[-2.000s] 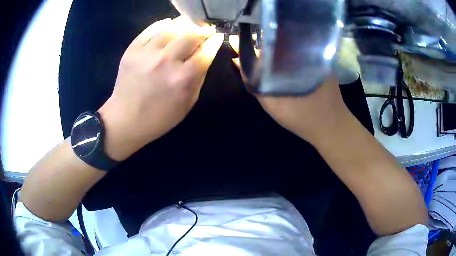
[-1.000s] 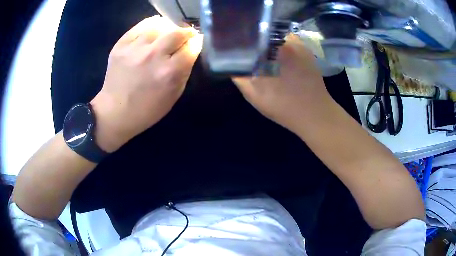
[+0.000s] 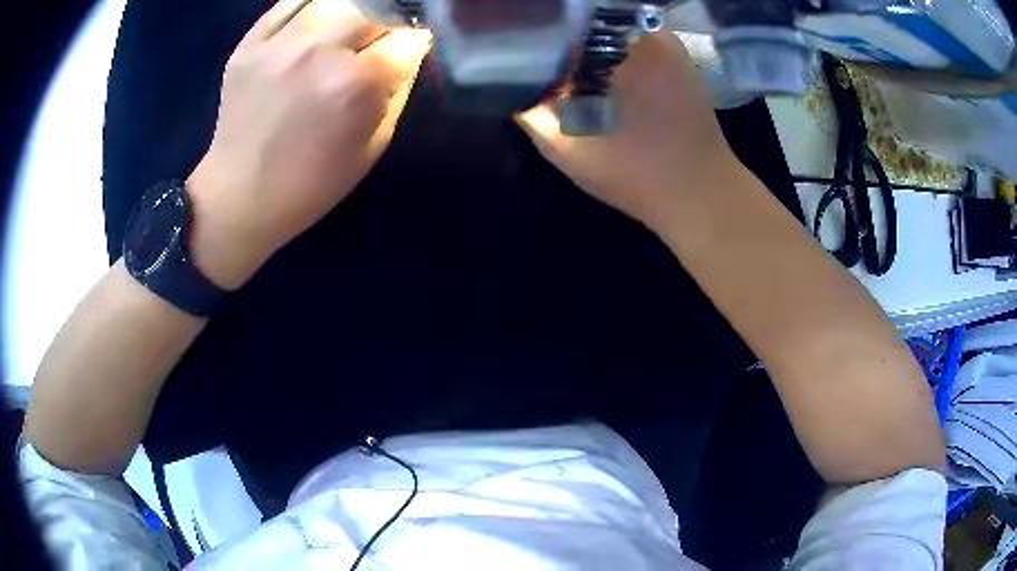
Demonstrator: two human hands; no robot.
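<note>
A black garment panel (image 3: pixel 468 290) covers the table in front of me and hangs over my lap. My left hand (image 3: pixel 312 106), with a dark watch at the wrist, lies on the panel at the upper left. Its fingertips are together in the lamp light beside the needle area. My right hand (image 3: pixel 636 139) lies on the panel, partly hidden behind the metal parts of the sewing machine (image 3: pixel 507 39). The needle and what the fingertips press or pinch are hidden or too dark to tell.
Black scissors (image 3: pixel 856 212) lie on the white table, right of the panel. A small dark object (image 3: pixel 987 229) sits at the right edge. A blue basket (image 3: pixel 937 363) and pale layered pieces (image 3: pixel 987 429) are below the table edge. A white-sleeved arm shows at each side.
The view has shifted, so the machine head sits higher and further left. Both hands stay at the needle area and appear higher in the picture. The scissors remain on the table.
</note>
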